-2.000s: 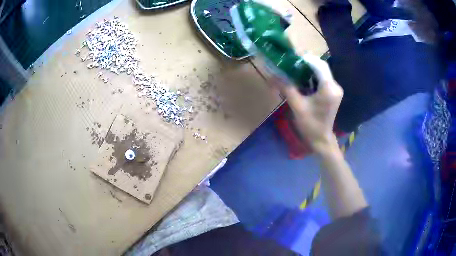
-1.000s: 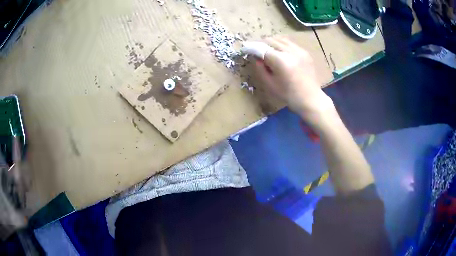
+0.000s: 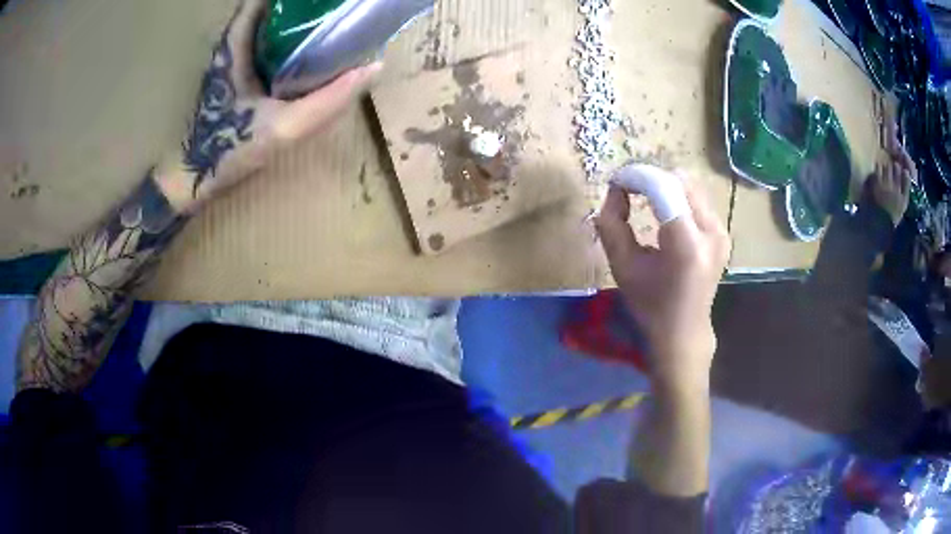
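My left hand (image 3: 302, 113) holds a green housing (image 3: 295, 29) at the top left, its silver-grey outer cover (image 3: 355, 40) turned towards the board. My right hand (image 3: 667, 245), with a white finger cot (image 3: 652, 190) on the index finger, is over the cardboard at the near end of a long pile of small metal fittings (image 3: 595, 89). Its thumb and index finger are bent together; I cannot tell whether a fitting is between them. The stained dabbing board (image 3: 417, 172) lies between my hands, with a white blob (image 3: 484, 143) near its middle.
Two green housings (image 3: 753, 130) (image 3: 819, 177) lie touching on the cardboard bench cover (image 3: 271, 245) at the right. Another person's hand (image 3: 892, 172) is beside them. More green shells are at the far right. A red stool (image 3: 603, 329) stands below the bench edge.
My left hand has come into clear view holding a housing. My right hand stays by the near end of the pile, fingers now bent together. The view has swung, shifting the board right.
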